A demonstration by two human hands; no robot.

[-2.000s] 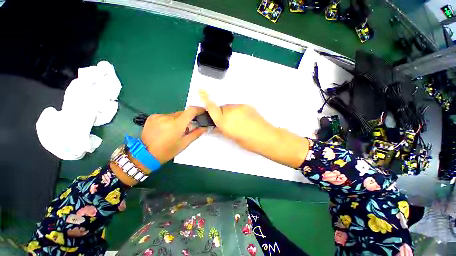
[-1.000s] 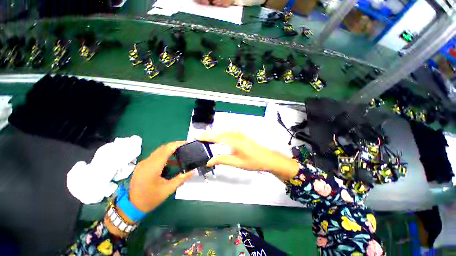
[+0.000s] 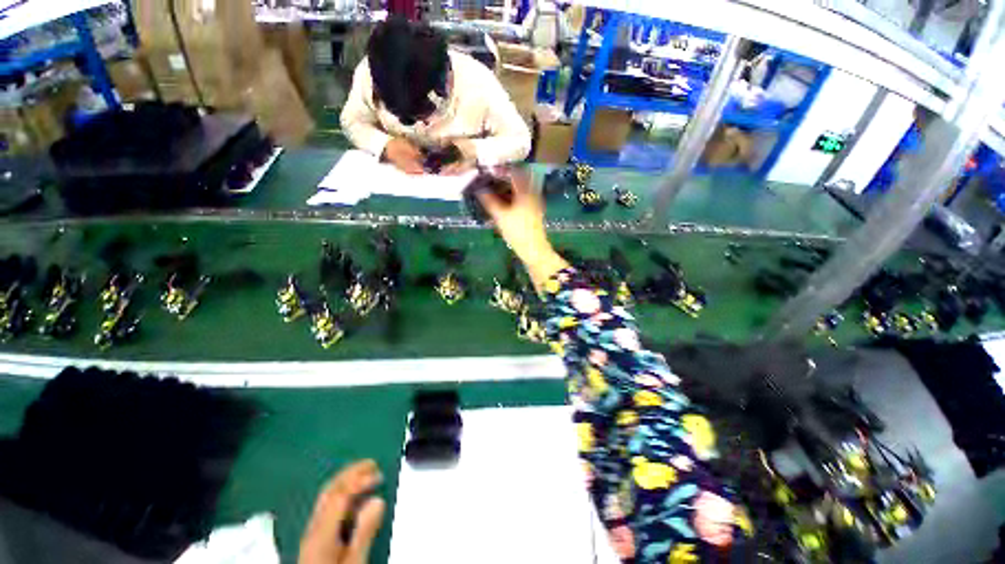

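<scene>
My right hand [image 3: 508,198] reaches far out over the conveyor to the opposite bench, its fingers around a black adapter housing [image 3: 485,196]; both are blurred. My left hand [image 3: 344,516] is at the bottom edge, partly cut off, over the green bench left of the white paper sheet [image 3: 485,485]. Its thumb and fingers are curled with a small dark spot between them; I cannot tell whether it holds something. A short row of black housings [image 3: 434,426] stands at the paper's top left corner.
The conveyor belt [image 3: 231,331] carries wired boards. A person [image 3: 435,105] sits opposite, hands on a dark part. A stock of housings [image 3: 121,452] lies left, white cloth [image 3: 237,545] below it. Wired boards [image 3: 849,496] pile at right. A metal post [image 3: 860,237] slants at right.
My right hand has moved forward across the conveyor with the housing, away from my left hand. My left hand has let go of the housing and sits lower. The view has tilted up.
</scene>
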